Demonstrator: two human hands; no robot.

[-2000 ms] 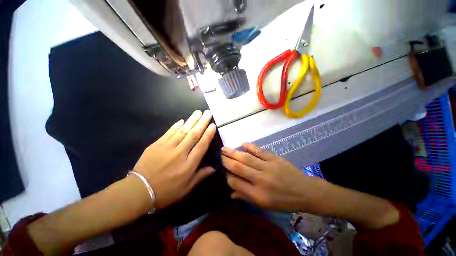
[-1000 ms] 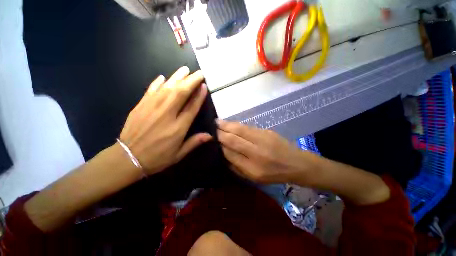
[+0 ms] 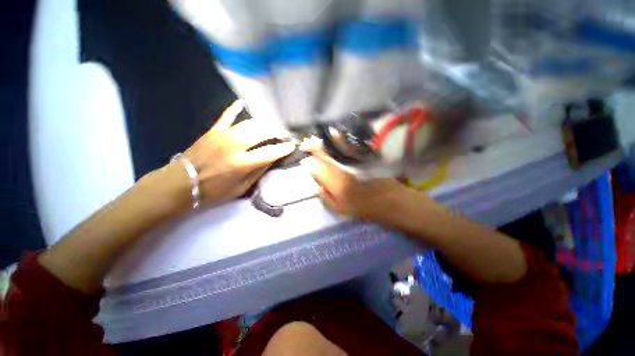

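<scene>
The black garment panel [image 3: 160, 90] lies on the white table to the left of and under the machine head. My left hand [image 3: 230, 156] rests on its near edge with fingers spread, close to the needle area. My right hand [image 3: 341, 181] is just right of it, thumb and fingertips pinched on the cloth edge beside the left fingertips. A small dark end of cloth [image 3: 266, 203] curls out below my left hand. The white machine head with a blue stripe [image 3: 299, 55] is blurred and hides the needle.
Red and yellow scissors [image 3: 411, 132] lie right of my right hand, partly hidden and blurred. A grey ruled table edge [image 3: 278, 268] runs across the front. A dark rectangular item [image 3: 590, 139] sits at the right. A blue basket [image 3: 592, 243] stands below right.
The view has shifted, and the machine head now covers the upper middle. The cloth has moved up and away from my lap, baring the table front. Both hands are now close together near the needle area.
</scene>
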